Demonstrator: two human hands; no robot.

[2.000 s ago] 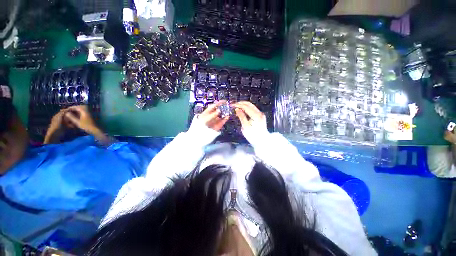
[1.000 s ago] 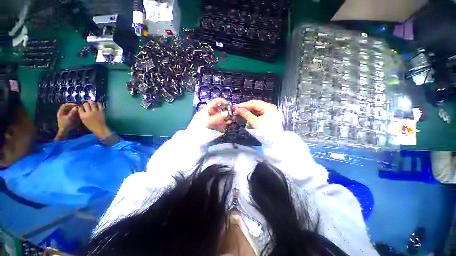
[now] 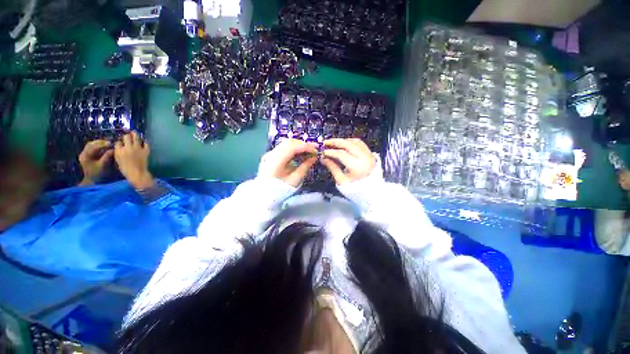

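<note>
My left hand (image 3: 293,160) and my right hand (image 3: 348,159) meet fingertip to fingertip over the near part of a black tray (image 3: 331,110) with rows of pockets. A small dark and silvery module (image 3: 320,149) shows between the fingertips, mostly hidden by them. Both hands seem to pinch it. A loose heap of modules (image 3: 231,83) lies left of and behind the black tray.
A large clear tray (image 3: 476,117) with silvery rows lies at right. Stacked black trays (image 3: 338,31) stand behind. A person in blue (image 3: 103,228) works at another black tray (image 3: 90,110) at left. A white-silver fixture (image 3: 146,45) stands back left.
My fingers have shifted around the module, which is less visible than before. The neighbour's hands have moved closer together over the tray at left. The view has shifted slightly.
</note>
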